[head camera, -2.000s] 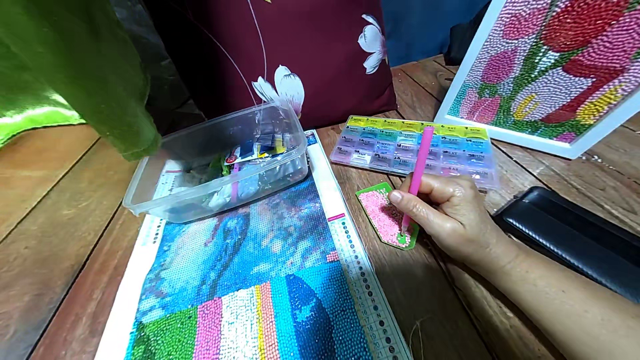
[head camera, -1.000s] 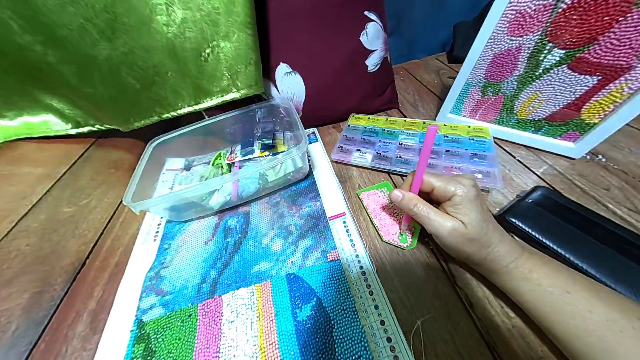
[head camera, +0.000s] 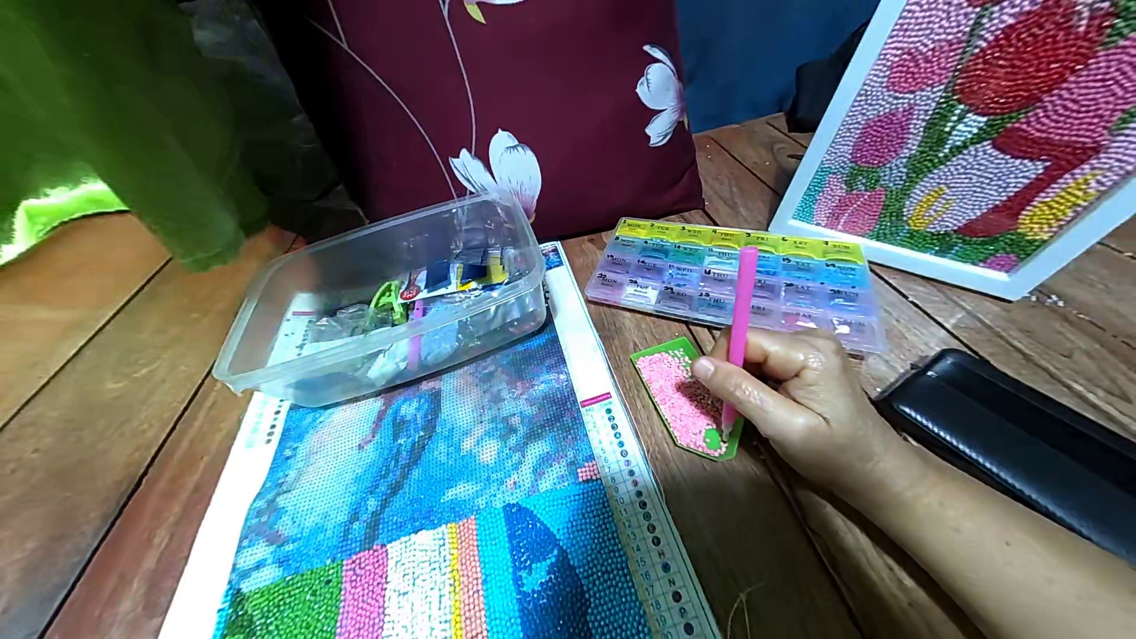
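My right hand (head camera: 790, 395) grips a pink diamond-painting pen (head camera: 742, 337), its tip down at the lower right of a small green tray (head camera: 729, 449). Pink beads (head camera: 679, 399) cover most of that tray. To its left lies a diamond-painting canvas (head camera: 461, 461), partly filled with beads in green, pink, white, yellow and blue stripes, with a symbol chart down its right margin. A clear plastic container (head camera: 426, 355) rests on the canvas's upper part, holding small bags and a green item. My left hand is not in view.
Behind the tray sits a multi-compartment bead organizer (head camera: 737, 280). A white-framed tulip bead picture (head camera: 896, 257) leans at the right, above a black case (head camera: 1021, 444). A maroon floral cushion (head camera: 577, 115) stands behind; green cloth (head camera: 160, 115) hangs at upper left.
The green cloth at upper left spread out over the space behind the container a second ago and has drawn back to the left. My right hand stays at the tray with the pen.
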